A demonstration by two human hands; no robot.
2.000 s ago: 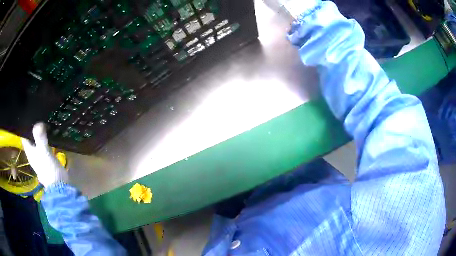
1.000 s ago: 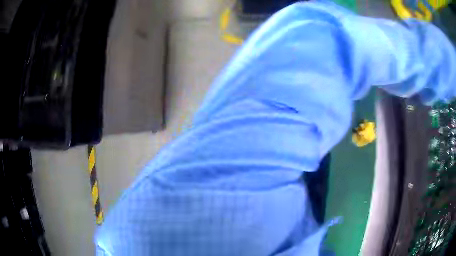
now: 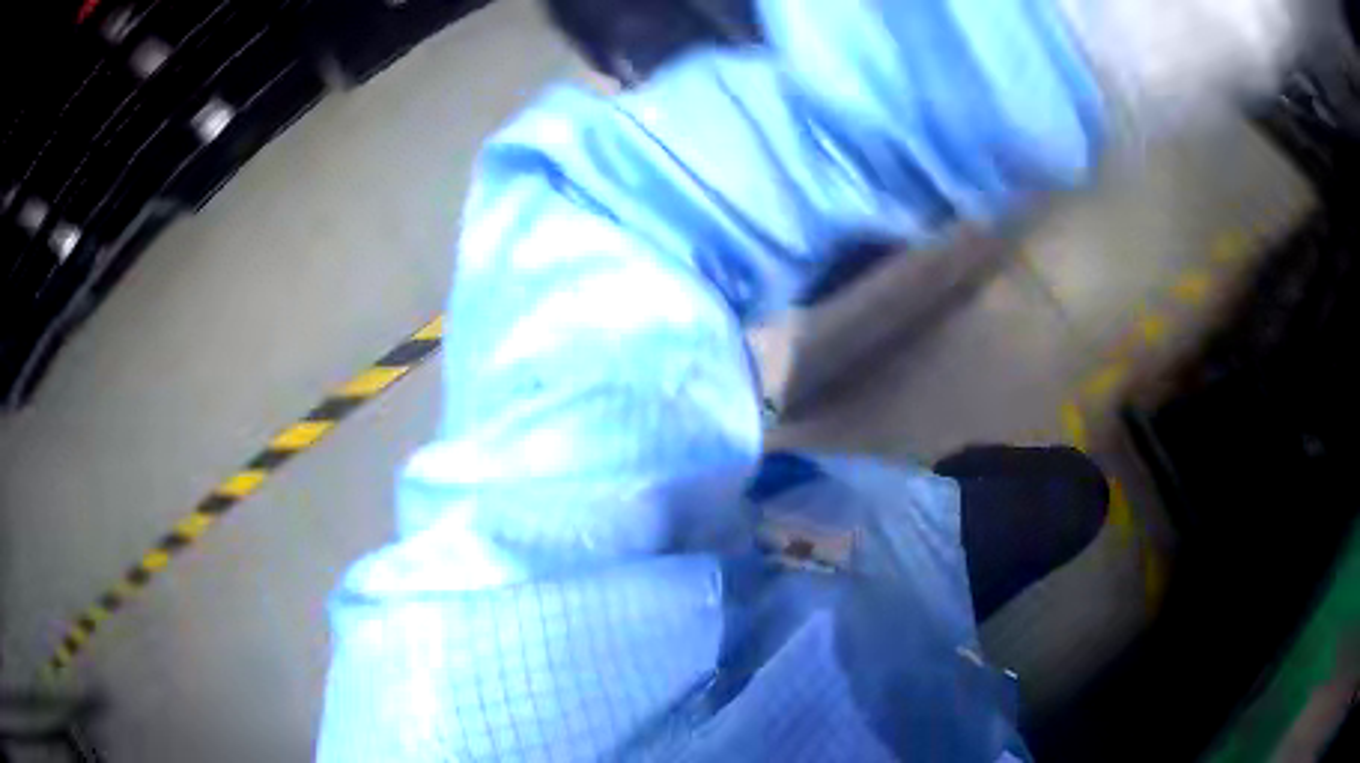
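Observation:
My left arm in its blue gridded sleeve reaches up and across the view. My left hand (image 3: 1193, 52), in a white glove, is at the top right. It is strongly blurred and partly cut off by the edge, so its fingers and anything in them cannot be made out. A dark blurred object (image 3: 1298, 119) lies just beside it at the right edge. My right hand is not in view. No circuit board can be made out.
Black crates or racks (image 3: 112, 164) stand at the upper left. Yellow-black tape (image 3: 284, 447) crosses the grey floor. A dark rounded object (image 3: 1029, 514) is beside my smock. A green bench edge (image 3: 1313, 671) shows at the lower right.
The view has turned away from the bench to the floor; the board and yellow clump have left view. My left glove has come into view at the top right since one second ago.

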